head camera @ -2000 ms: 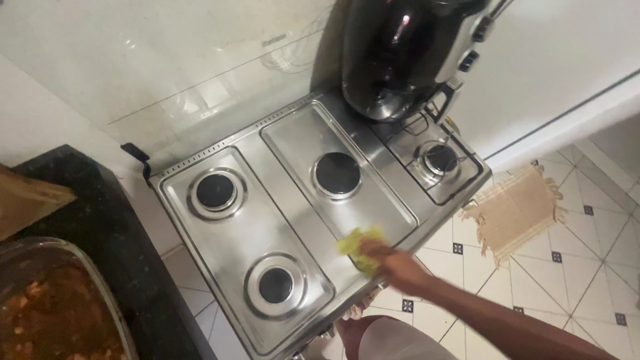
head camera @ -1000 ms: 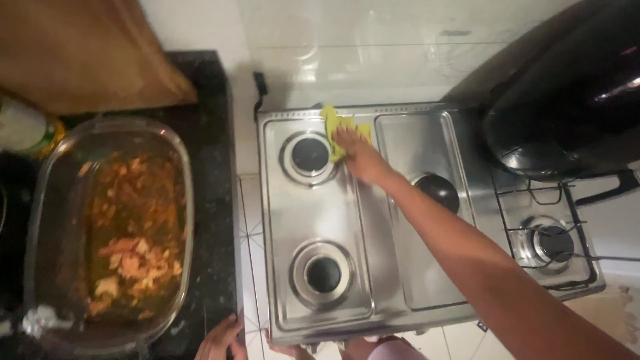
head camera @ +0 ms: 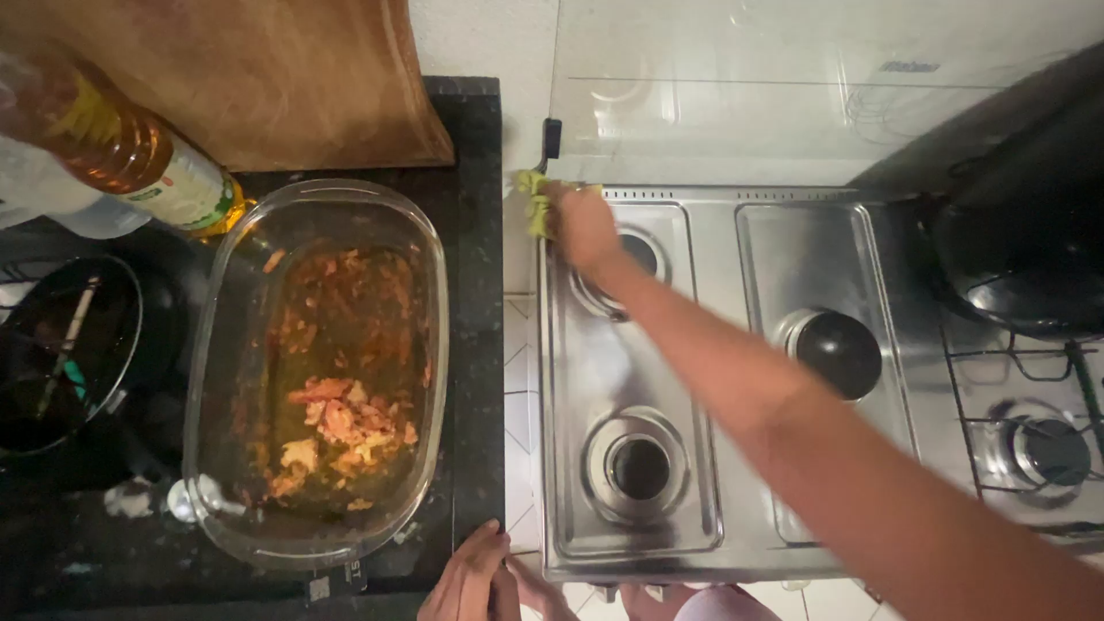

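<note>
My right hand (head camera: 588, 233) presses a yellow-green cloth (head camera: 536, 205) at the back left corner of the stainless steel gas stove (head camera: 621, 362), by the glass lid's hinge. Its forearm crosses the stovetop over the left panel and the middle one. The back left burner (head camera: 640, 252) is partly behind the hand; the front left burner (head camera: 640, 467) and the central burner (head camera: 837, 354) show without grates. My left hand (head camera: 476, 576) rests at the front right corner of the dark stone counter (head camera: 479, 345), holding nothing that I can see.
A glass baking dish (head camera: 197, 388) with shredded food and oily liquid stands on the counter. Behind it are an oil bottle (head camera: 185, 185) and a wooden board (head camera: 302, 86). A dark pan (head camera: 78, 354) lies far left. A black appliance (head camera: 1026, 198) sits at the stove's right, behind a wire grate (head camera: 1022, 420).
My right hand has moved the cloth from the stove's front middle, past the back left burner, to the back left corner. My left hand has come to the counter's edge. The view has shifted left.
</note>
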